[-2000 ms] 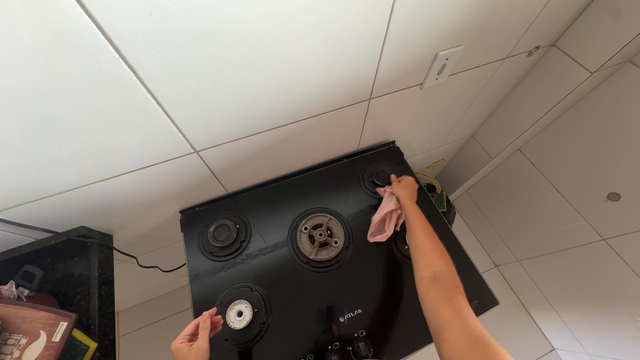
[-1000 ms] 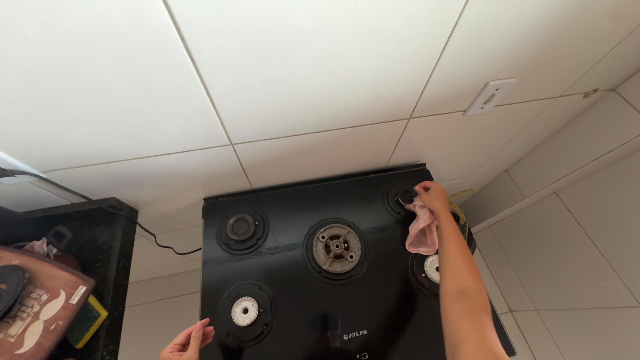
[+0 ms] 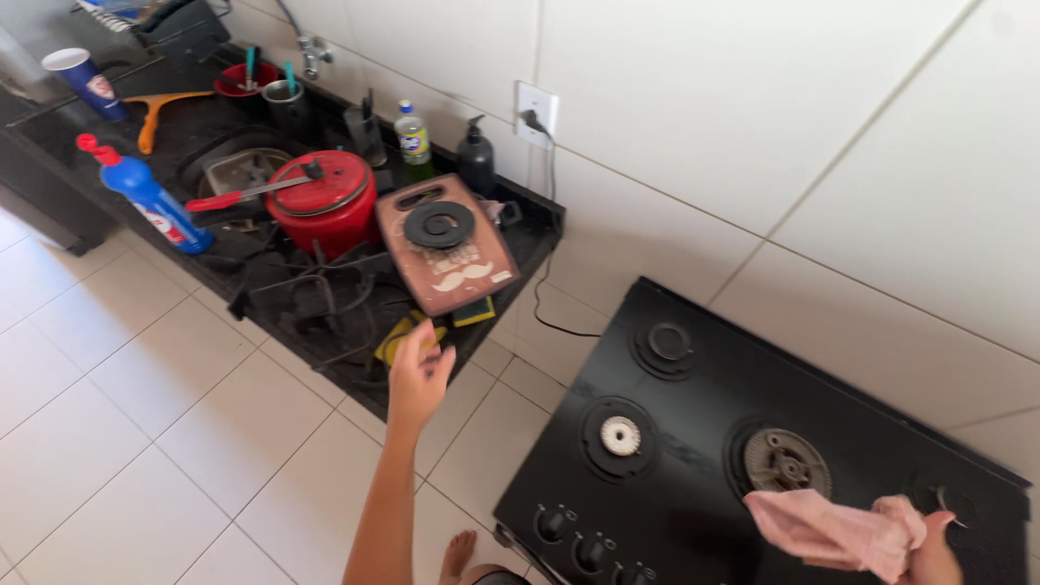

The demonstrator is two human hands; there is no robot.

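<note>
My right hand (image 3: 934,552) grips a pink cloth (image 3: 829,524), which hangs above the right part of the black gas stove (image 3: 699,520). The large center burner (image 3: 786,463) lies just beyond the cloth. At the stove's left stand a burner with a dark cap (image 3: 669,342) and one with a bare pale ring (image 3: 621,436). My left hand (image 3: 420,370) reaches over the edge of the dark stone counter, fingers apart and holding nothing visible. Close by its fingertips is a yellow cloth or sponge (image 3: 398,337); whether they touch is unclear.
The counter (image 3: 357,390) holds black pan grates (image 3: 317,296), a red pressure cooker (image 3: 325,203), a brown cutting board (image 3: 447,276) with black burner caps (image 3: 439,224), a green-yellow sponge (image 3: 474,311) and a blue bottle (image 3: 154,199). A black cord (image 3: 548,313) hangs between counter and stove.
The view has swung left to the counter. My left hand has gone from beside the stove's front left burner to the counter edge. My right hand, still with the cloth, has left the back right burner.
</note>
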